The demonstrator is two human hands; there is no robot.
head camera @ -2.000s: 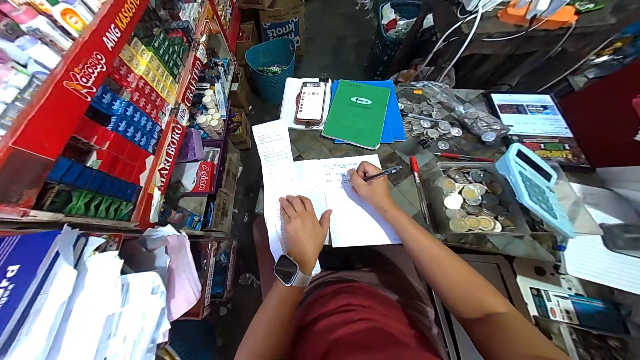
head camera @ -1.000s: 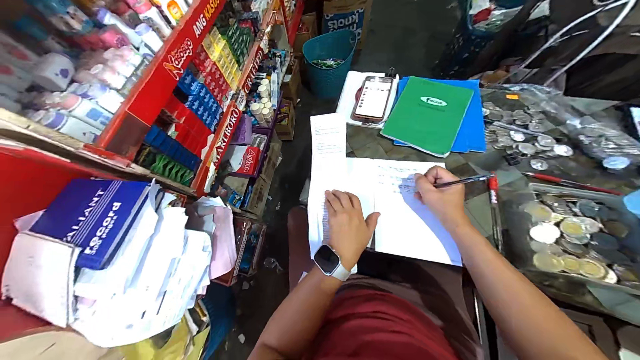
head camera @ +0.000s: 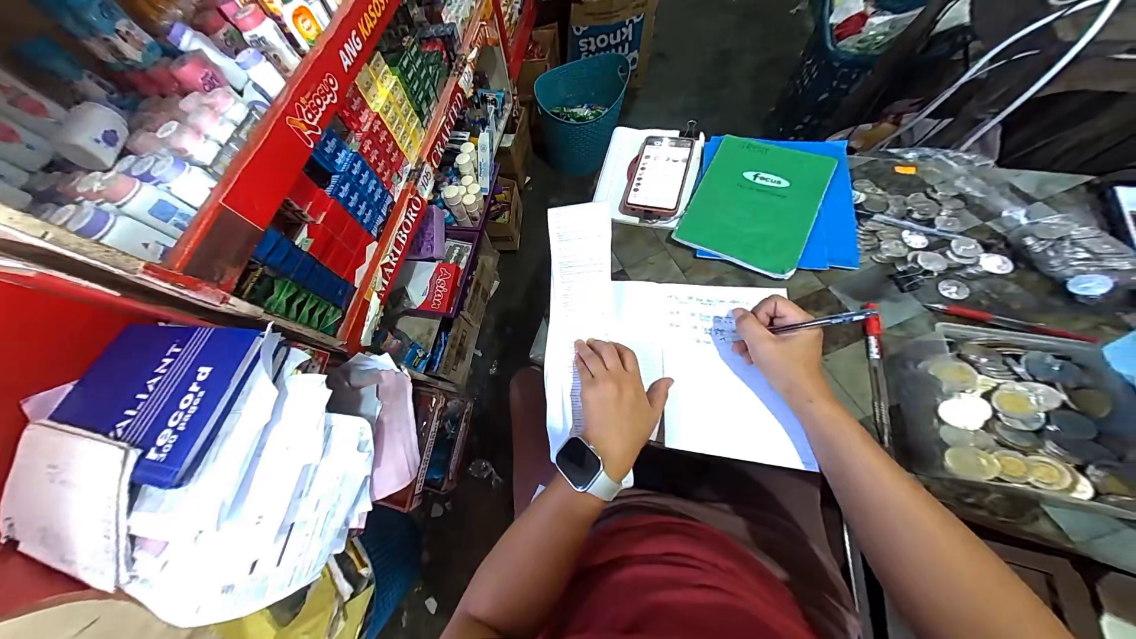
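My right hand (head camera: pixel 783 348) grips a pen (head camera: pixel 825 321), its writing end at handwritten lines on the right page of an open notebook (head camera: pixel 728 399). My left hand (head camera: pixel 614 401), with a smartwatch (head camera: pixel 581 466) on its wrist, rests flat with fingers spread on a long printed paper slip (head camera: pixel 579 266) and the notebook's left side. Beyond the notebook lie a green notebook (head camera: pixel 763 204) on a blue folder (head camera: pixel 841 213), and a phone (head camera: pixel 658 177) on a white pad. A red-capped marker (head camera: pixel 875 373) lies right of the notebook, near my right forearm.
At right, a plastic tray (head camera: pixel 914 390) holds many coins; loose coins (head camera: pixel 932 262), a red pen (head camera: pixel 1012 321) and plastic bags of coins (head camera: pixel 1069 244) lie behind it. Left stand red store shelves (head camera: pixel 275 142) and a stack of papers with a blue record book (head camera: pixel 169 390). A teal basket (head camera: pixel 581 115) stands beyond.
The view has swung to the left since the oldest frame, showing more of the shelves and papers. My right hand keeps the pen at the page, and my left hand still lies on the papers.
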